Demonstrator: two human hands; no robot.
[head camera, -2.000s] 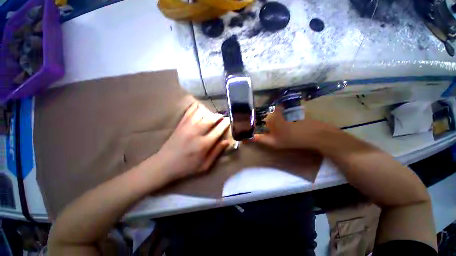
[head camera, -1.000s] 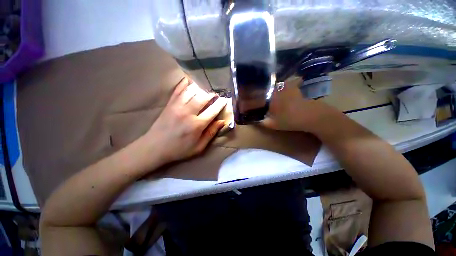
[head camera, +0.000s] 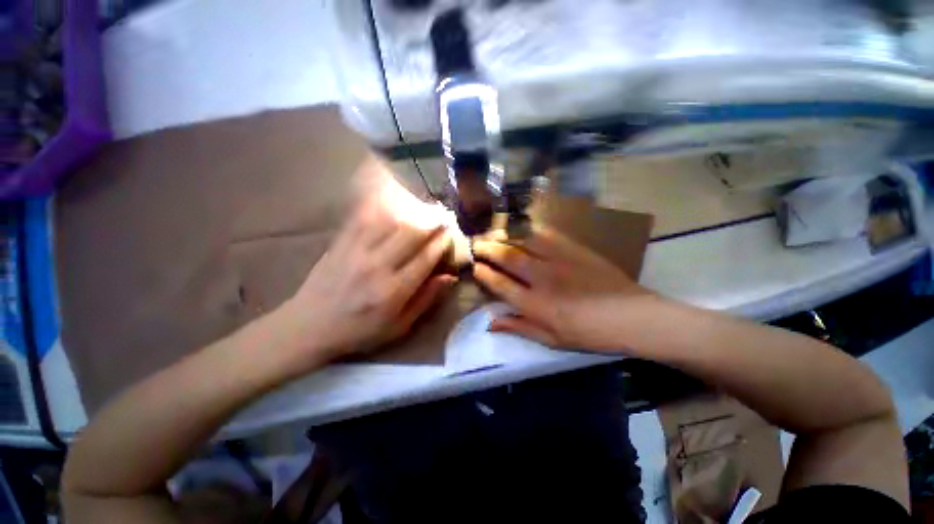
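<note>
A large brown garment panel lies flat on the white table, its right end passing under the sewing machine head. My left hand lies on the panel, fingers together, its fingertips left of the needle area. My right hand lies on the cloth just right of it, its fingertips close to the left ones below the shiny curved metal guard. Both hands press on the cloth; whether the fingers pinch it I cannot tell. The needle is hidden behind the guard.
The white sewing machine stands behind the hands. A purple basket is at the upper left. A whitish scrap lies at the right on the table. Brown pieces with stitched rectangles hang below the table edge at lower right.
My right hand has come out from behind the guard, down and left, onto the cloth in front, and a brown cloth end shows behind it. My left hand stays about where it was.
</note>
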